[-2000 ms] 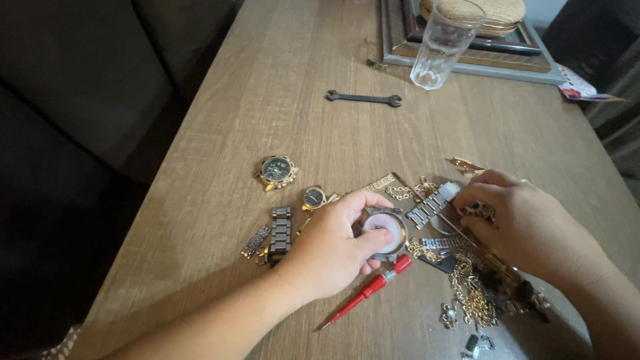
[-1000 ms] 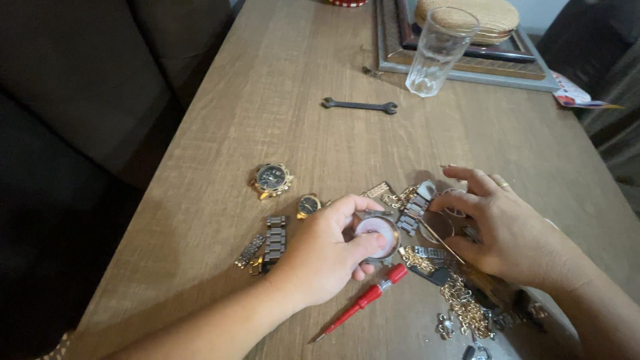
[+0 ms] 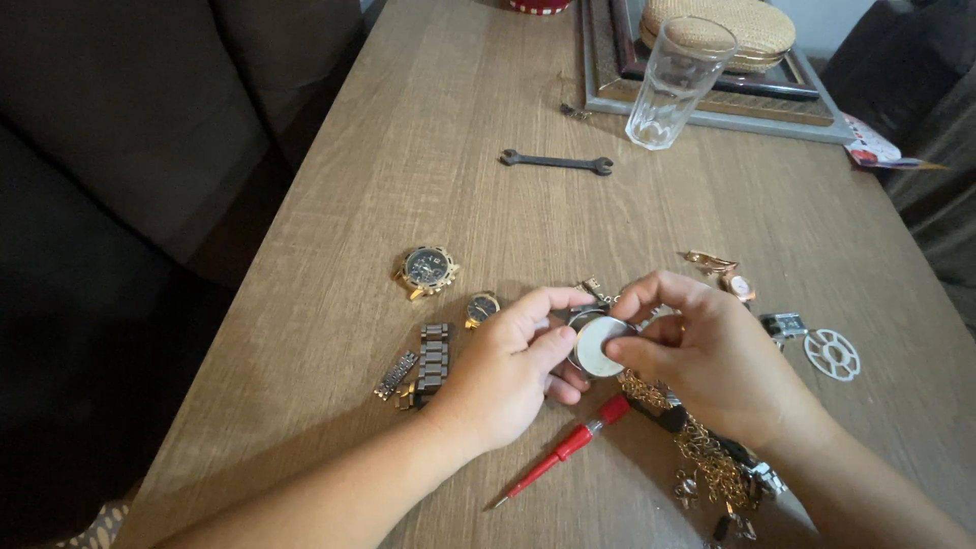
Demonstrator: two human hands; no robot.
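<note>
My left hand (image 3: 526,366) holds a round metal watch case (image 3: 583,324) over the table. Between the thumb and fingers of my right hand (image 3: 686,347) is a pale round disc (image 3: 601,347), which overlaps the front of the case. Just below both hands lies a red screwdriver (image 3: 564,450) with its tip toward the lower left. Gold chains (image 3: 709,457) are heaped under and beside my right wrist. Left of my left hand are a large gold watch head (image 3: 427,268), a smaller gold watch (image 3: 482,309) and a metal link band (image 3: 434,357).
An open-ended wrench (image 3: 557,162) lies farther back. A clear glass (image 3: 675,91) stands at the stacked frames (image 3: 732,118), with a woven oval case (image 3: 720,34) on top. At right are a rose-gold watch (image 3: 740,287) and a white spoked ring (image 3: 832,354). Dark chairs (image 3: 137,152) flank the table's left edge.
My right hand has moved left from the heap of bands and chains to the watch case and now grips the pale disc. My left hand still holds the case.
</note>
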